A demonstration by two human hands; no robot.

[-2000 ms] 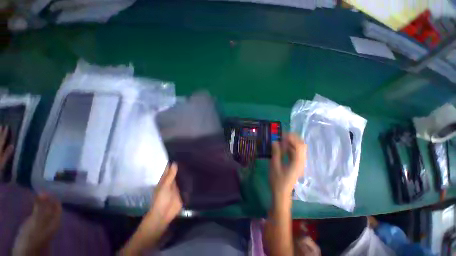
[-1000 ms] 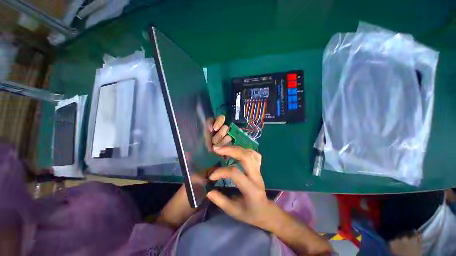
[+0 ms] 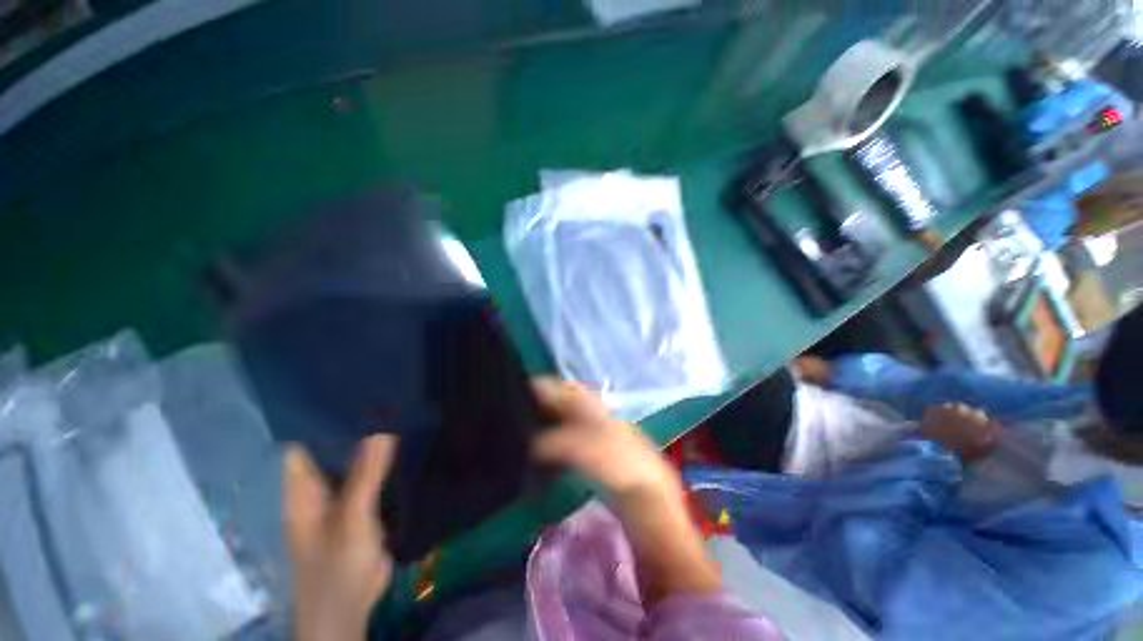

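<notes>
A dark LCD panel, blurred, is held tilted above the green bench, its dark side towards me. My left hand is at its lower left edge, thumb and fingers against the panel. My right hand is at its right edge, fingers on the rim. A short orange-yellow tail shows at the panel's lower end. The black test box and the green board are not visible; the panel covers much of the bench behind it.
Translucent bags are stacked right of the panel. More white sleeves lie at the lower left. Black frames and a white tape roll are further right. A person in a blue smock sits beyond the bench edge.
The view has swung to the right. The panel has turned from nearly edge-on to showing its broad dark side. My right hand has moved from the green board and tail to the panel's right edge.
</notes>
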